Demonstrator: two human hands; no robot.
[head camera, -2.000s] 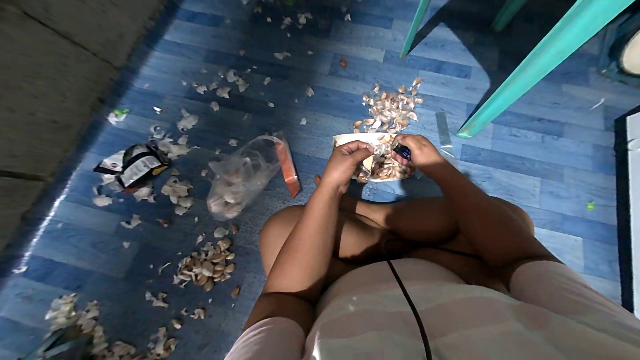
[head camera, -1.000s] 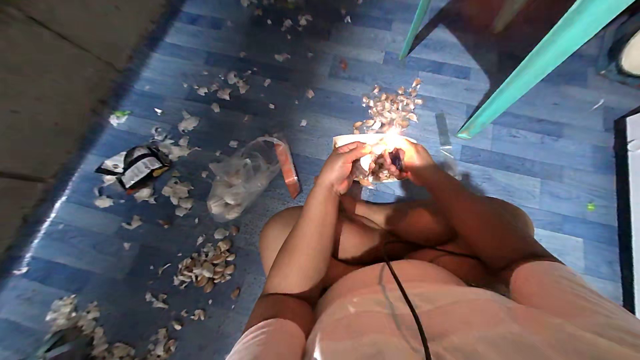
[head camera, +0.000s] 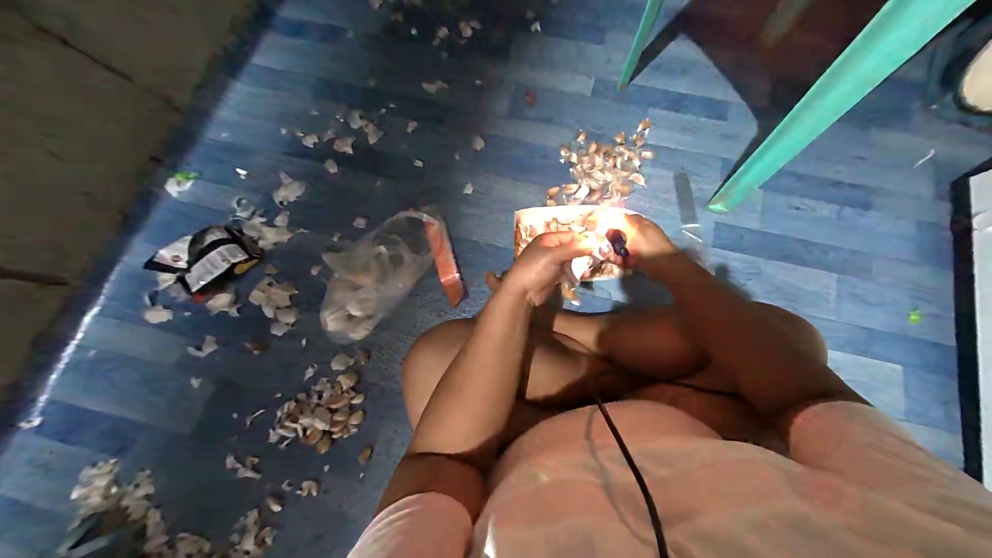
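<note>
My left hand (head camera: 549, 263) pinches a small pale piece, which looks like a garlic clove (head camera: 598, 246), over a light-coloured tray (head camera: 535, 212) on the floor. Close on its right, my right hand (head camera: 647, 242) is closed around a small dark-handled tool (head camera: 618, 243); its blade cannot be made out in the glare. Both hands meet above the tray, which holds more cloves and peel. Just beyond the tray, a heap of cloves (head camera: 608, 164) lies on the blue floor.
Left of my crossed legs lie a clear plastic bag (head camera: 376, 279) with pale contents, an orange strip (head camera: 445, 263), a black-and-white packet (head camera: 209, 260) and another pile of cloves (head camera: 322, 415). Peel is scattered around. A green furniture leg (head camera: 821, 116) slants at upper right; a flat grey strip (head camera: 686, 201) lies nearby.
My hands have stayed over the tray and drawn closer together than two seconds ago. Bright light now falls on them and on the tray.
</note>
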